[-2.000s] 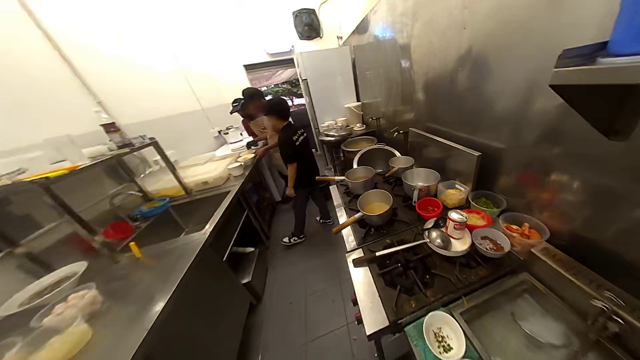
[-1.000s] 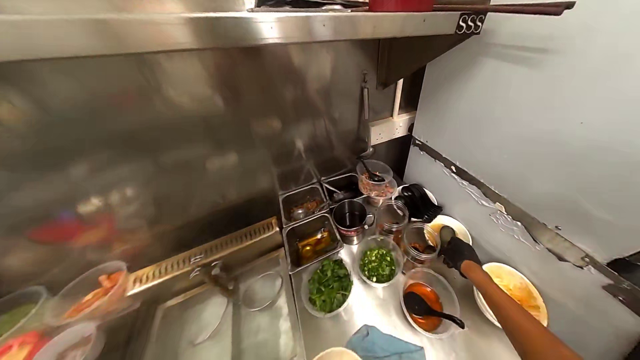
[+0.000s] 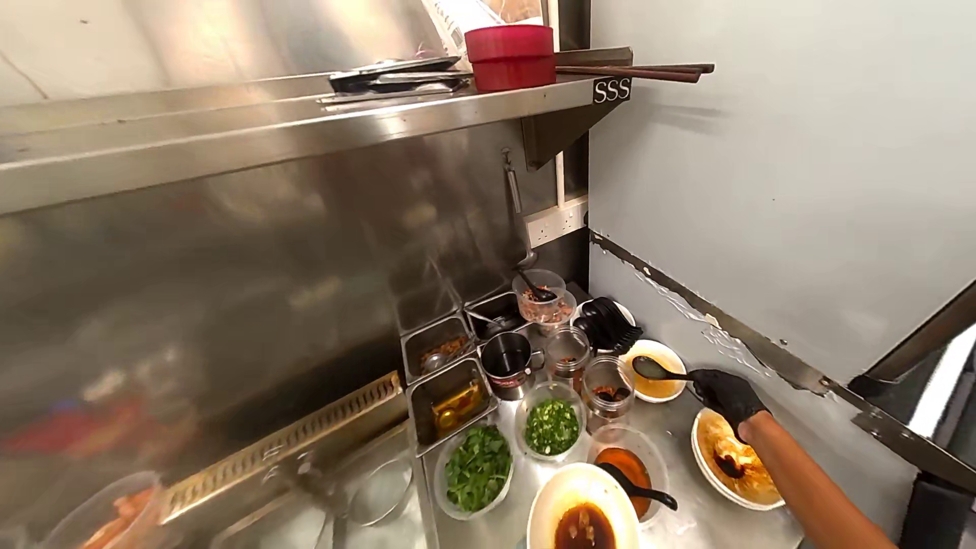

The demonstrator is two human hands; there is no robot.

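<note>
My right hand (image 3: 728,398), in a black glove, grips the handle of a black spoon (image 3: 652,368). The spoon's bowl is over a white bowl of yellowish-brown sauce (image 3: 657,387). Under and beside my wrist is a larger white bowl (image 3: 705,465) with creamy and dark brown contents. At the bottom centre, a white bowl with dark brown liquid (image 3: 585,526) is tilted; what supports it is hidden. It overlaps a clear tub of orange-red sauce (image 3: 629,469) with a black spoon in it. My left hand is not in view.
Tubs of chopped green herbs (image 3: 553,427) and leafy greens (image 3: 478,469) stand by metal pans (image 3: 451,404) and a metal mug (image 3: 507,362). Behind are clear jars (image 3: 608,385) and a pile of black spoons (image 3: 606,324). A steel shelf (image 3: 267,152) holds red containers (image 3: 511,57); a grey wall borders the right.
The view has swung from stoves and two people to this counter corner. Since one second ago, a black spoon shows in my right hand, and the bowl of dark liquid shows more fully.
</note>
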